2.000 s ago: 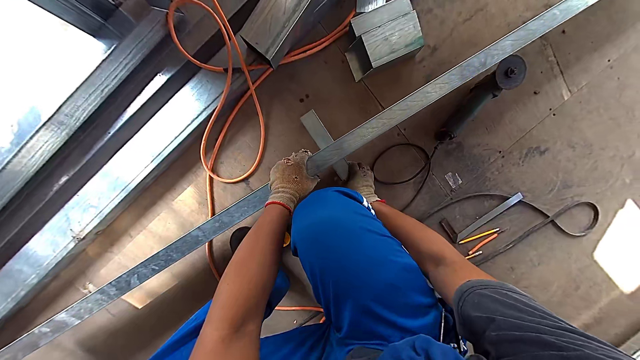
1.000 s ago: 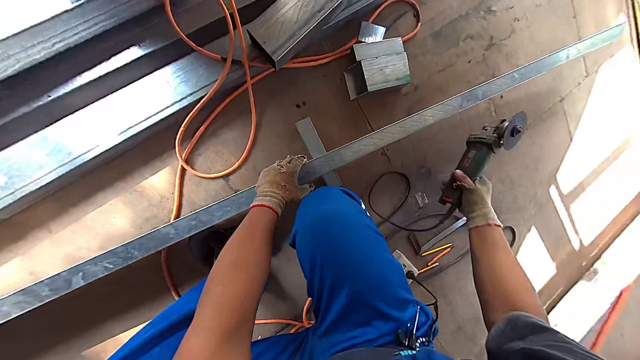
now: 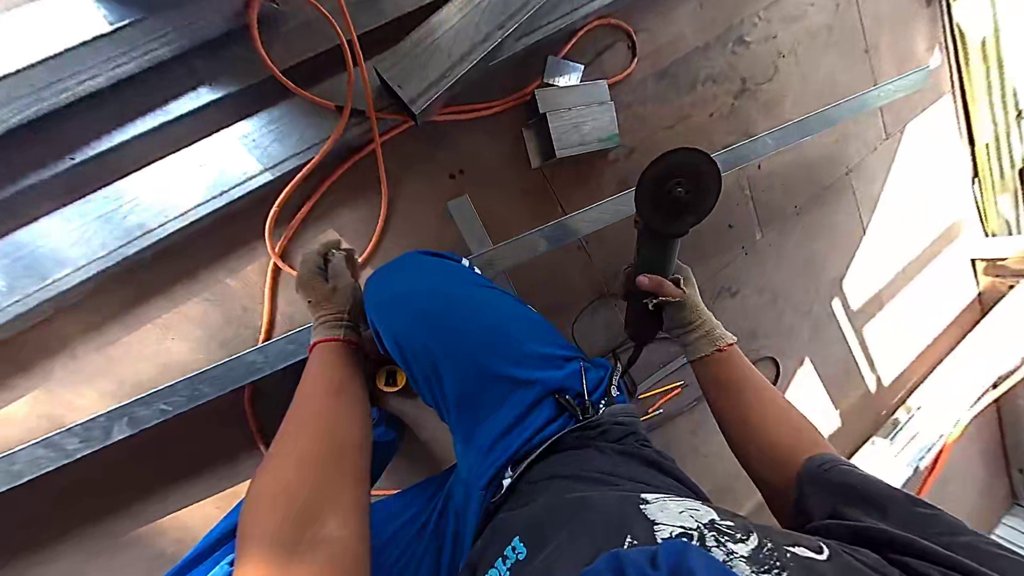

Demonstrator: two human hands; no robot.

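My right hand (image 3: pixel 680 308), in a fingerless work glove, grips an angle grinder (image 3: pixel 658 256) by its body, its dark disc up and over a long galvanized metal strip (image 3: pixel 768 144). The strip runs diagonally across the floor and passes under my bent knee. Gloved too, my left hand (image 3: pixel 330 280) is beside the knee, fingers curled, near the orange cord; whether something small is in it cannot be seen. A short flat metal piece (image 3: pixel 470 224) lies crosswise at the strip. Below my left hand is a yellow and black round object (image 3: pixel 391 378), perhaps a tape measure.
Long metal channels (image 3: pixel 160 208) lie at the upper left, with an orange cord (image 3: pixel 380 168) looped over them. Short cut metal sections (image 3: pixel 580 124) sit at top centre. Pencils (image 3: pixel 662 390) and a dark cable lie by my right hip. A ledge (image 3: pixel 944 400) is at the right.
My right hand went from beside my knee to holding the grinder, which it has brought from the right to above the strip. My left hand has let go of the strip and moved left.
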